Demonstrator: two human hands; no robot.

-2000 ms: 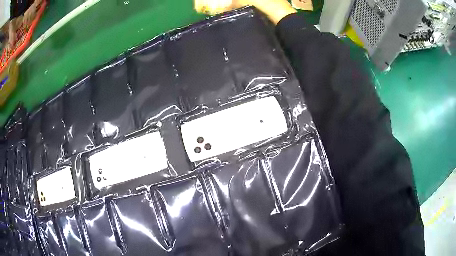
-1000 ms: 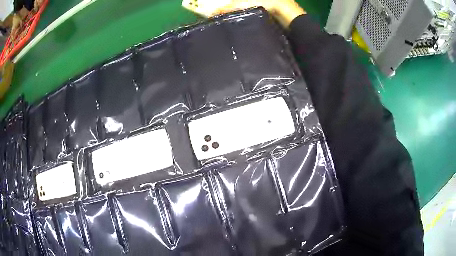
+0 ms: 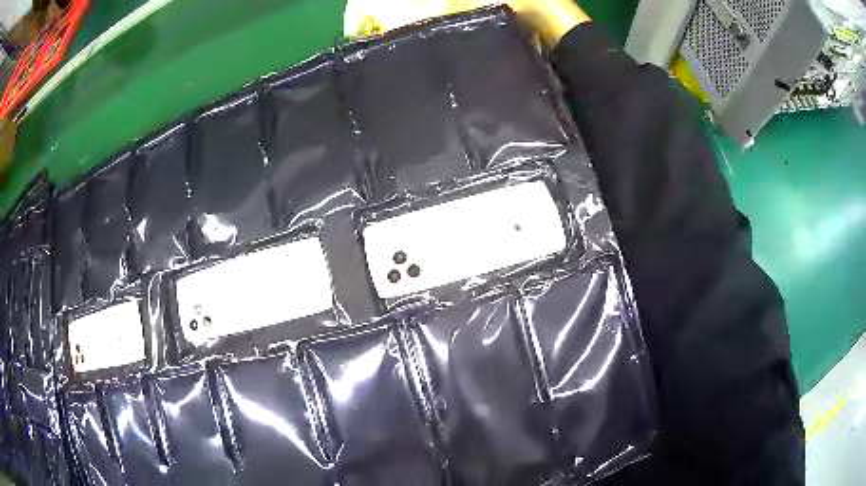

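Note:
A large glossy black blister tray (image 3: 418,114) fills most of the view. Three white phone-shaped panels (image 3: 465,237) lie in its middle row, with dark dots at their left ends. The upper and lower pockets show black. My right hand (image 3: 555,17) is at the tray's far right corner, partly hidden by the tray edge and cut off by the top of the picture; its fingers cannot be made out. A pale, blurred thing (image 3: 380,15) shows beyond the far edge; I cannot tell whether it is fingers or a panel. My left hand is out of the picture.
Crumpled-looking black trays (image 3: 27,323) lie at the left edge. The bench has a green surface (image 3: 190,85). A grey perforated housing (image 3: 741,47) stands at the upper right. A red mesh thing (image 3: 43,57) is at the upper left. My black sleeve runs down the right side.
The tray and its panels sit slightly further right in the picture, and the housing has also shifted right. The pale thing at the top looks larger. The same pockets hold panels.

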